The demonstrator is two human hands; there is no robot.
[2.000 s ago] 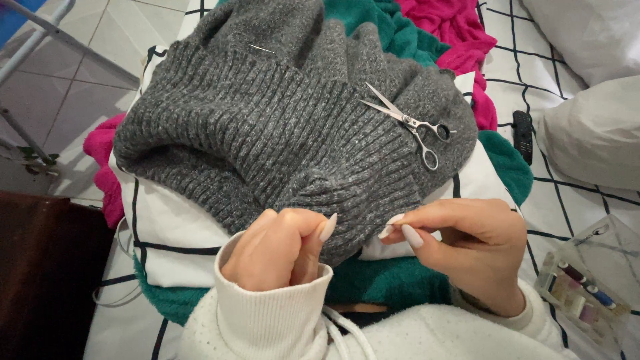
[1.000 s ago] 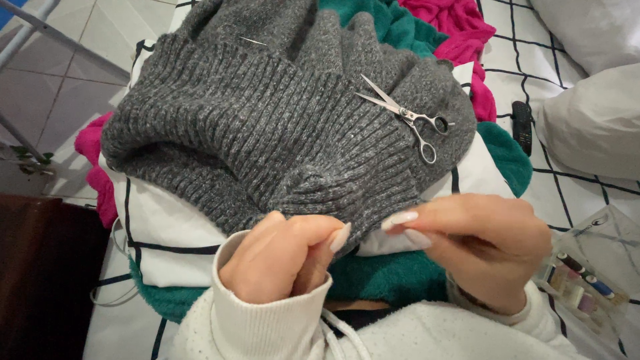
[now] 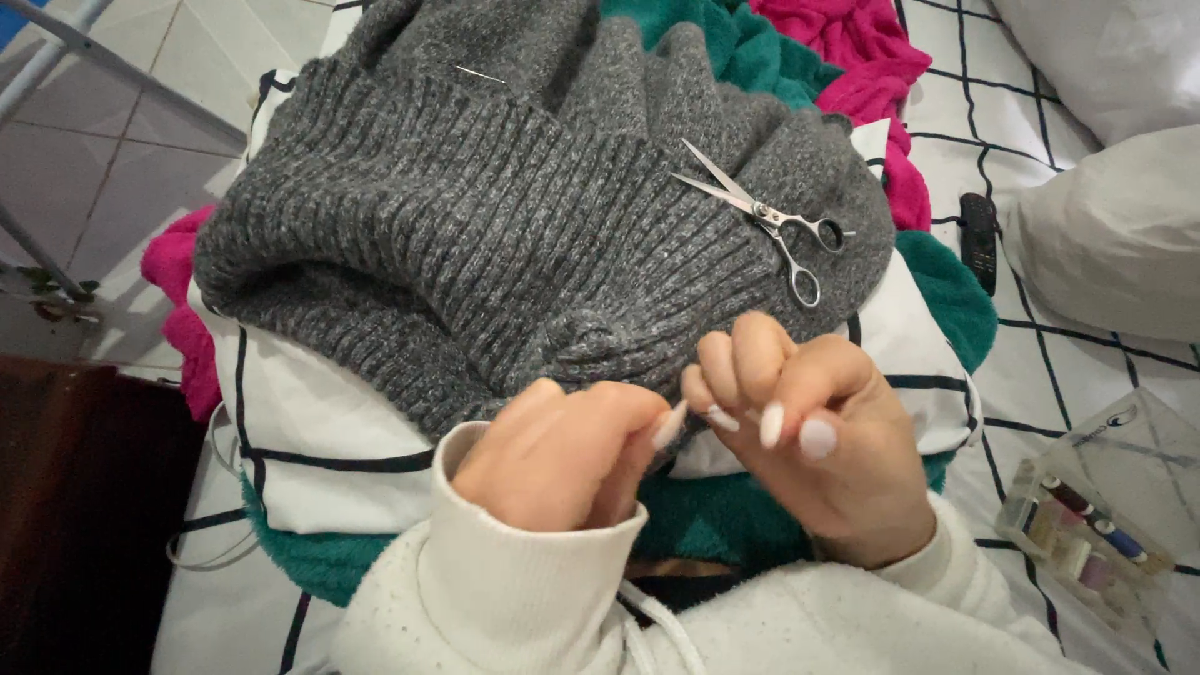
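A grey ribbed knit garment (image 3: pixel 487 206) lies bunched in front of me. My left hand (image 3: pixel 572 450) is at its near edge, thumb and index finger pinched together; whatever may be between them is too small to see. Just to the right is my right hand (image 3: pixel 797 422), palm partly turned up, fingers curled and thumb near the index finger; I cannot tell whether it holds a thread. Metal scissors (image 3: pixel 764 214) rest on the knit with their blades parted, beyond my right hand. A needle (image 3: pixel 482 74) lies on the garment farther back.
Under the garment are a white checked pillow (image 3: pixel 328 412), a green fleece (image 3: pixel 712 516) and pink fabric (image 3: pixel 192 319). A clear plastic box (image 3: pixel 1087 525) with thread spools stands at right. A black remote control (image 3: pixel 979 244) lies beside a white pillow (image 3: pixel 1116 234). Metal bars (image 3: pixel 141 80) stand at left.
My right hand has turned its palm up and curled its fingers; a second ago it was palm down with fingers reaching left. My left hand keeps its pinch. Scissors and needle stay on the knit.
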